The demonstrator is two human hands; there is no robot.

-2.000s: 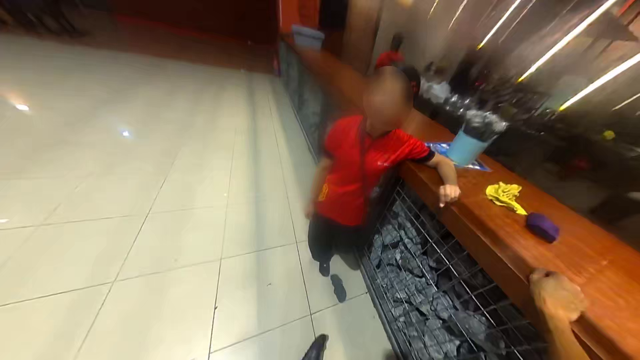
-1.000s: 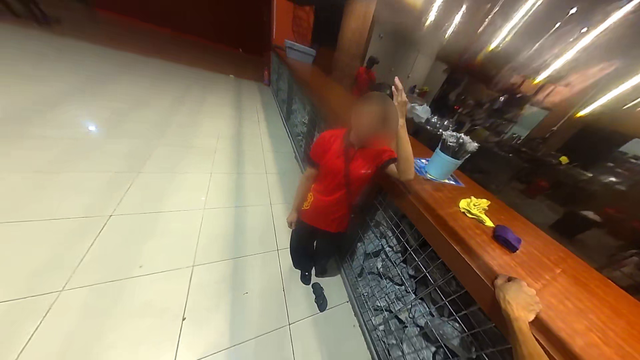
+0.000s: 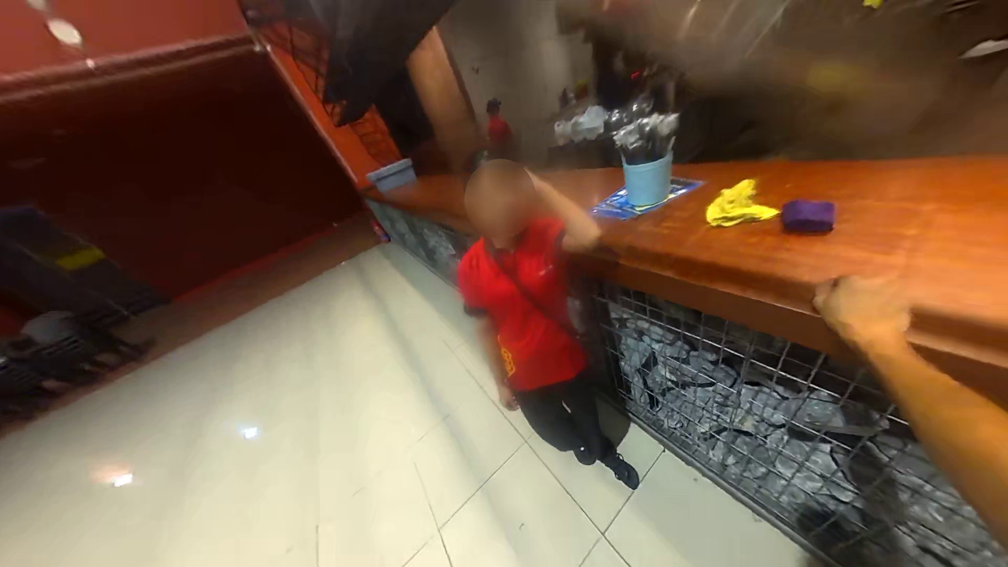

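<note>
My right hand [image 3: 865,309] rests on the front edge of a brown wooden counter [image 3: 929,205], its fingers curled over the top; no object shows in it. Beyond it on the counter lie a folded purple cloth [image 3: 808,216] and, touching or very near that, a crumpled yellow cloth [image 3: 739,205]. Farther left, a light blue bucket [image 3: 648,179] filled with wrapped utensils stands on a blue printed sheet [image 3: 687,187]. My left hand is out of view.
A person in a red shirt [image 3: 524,303] stands against the counter, one arm raised to the head. Wire mesh holding grey stones [image 3: 732,402] forms the counter's front. A grey bin [image 3: 392,175] sits at the far end. Pale tiles [image 3: 315,441] cover the floor.
The person in red had an arm lying on the counter, then raised it; now that hand is at the head. The view has swung and tilted. My right hand stays at the counter's edge.
</note>
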